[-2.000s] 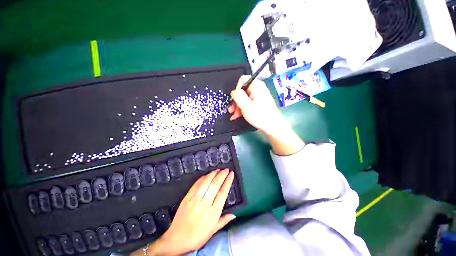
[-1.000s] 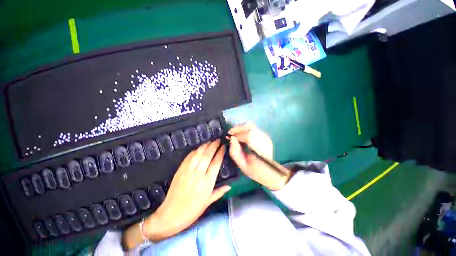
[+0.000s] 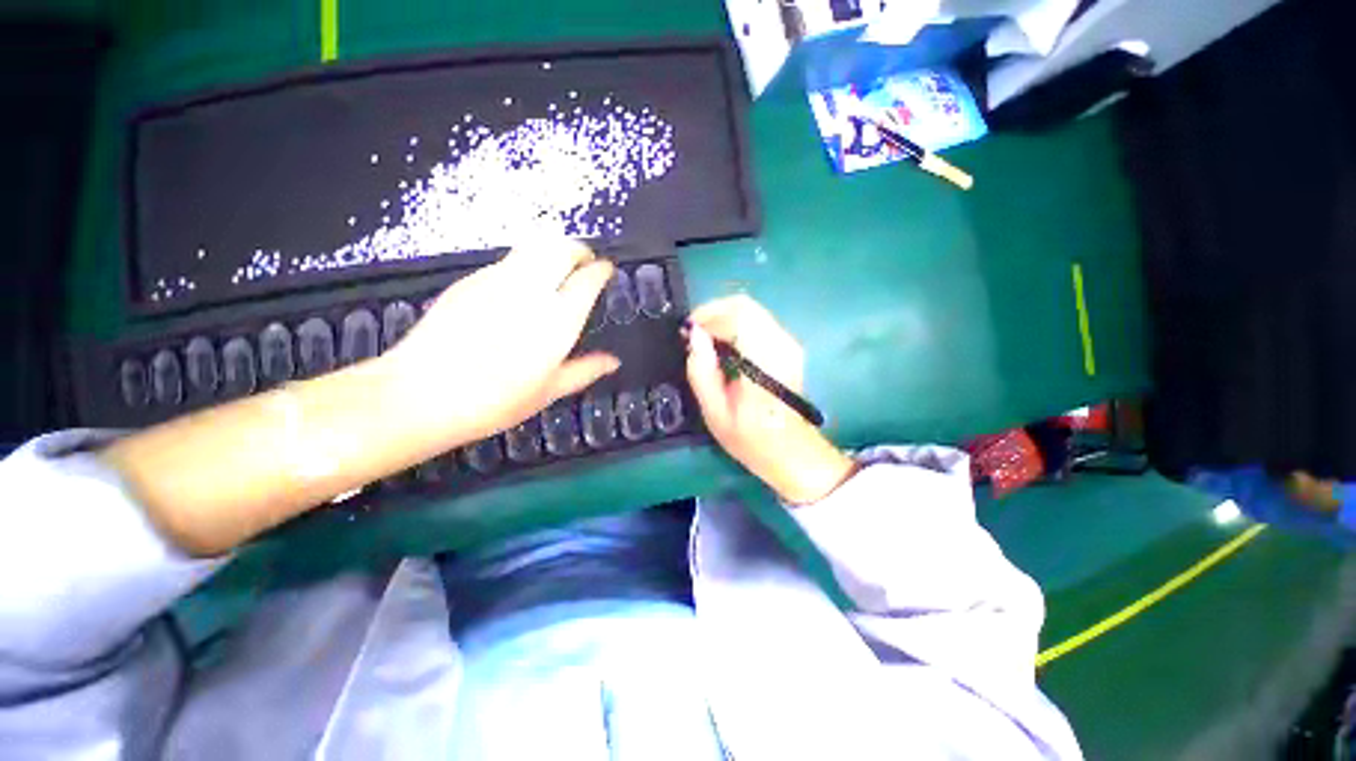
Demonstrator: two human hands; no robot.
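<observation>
The black housing tray (image 3: 647, 357) lies nearest my body with two rows of black oval housings (image 3: 359, 333). My left hand (image 3: 498, 335) lies flat over the tray's middle and hides several housings; its fingertips reach the edge of the parts tray. My right hand (image 3: 753, 379) holds the dark tweezers (image 3: 770, 388) like a pencil at the tray's right end, tip near the edge. Whether the tip carries a part is too small to tell. Behind, the black parts tray (image 3: 268, 164) holds a loose heap of tiny white parts (image 3: 513, 182).
A blue-and-white packet (image 3: 944, 104) with a small brush or marker (image 3: 930, 161) on it lies right of the parts tray. A white machine (image 3: 803, 23) stands at the far right. At the right edge, a person's hand (image 3: 1315, 494) and blue sleeve show.
My right hand moved from the white heap to the housing tray's right end. My left hand shifted left and away from me, uncovering near-row housings. The camera view has also shifted.
</observation>
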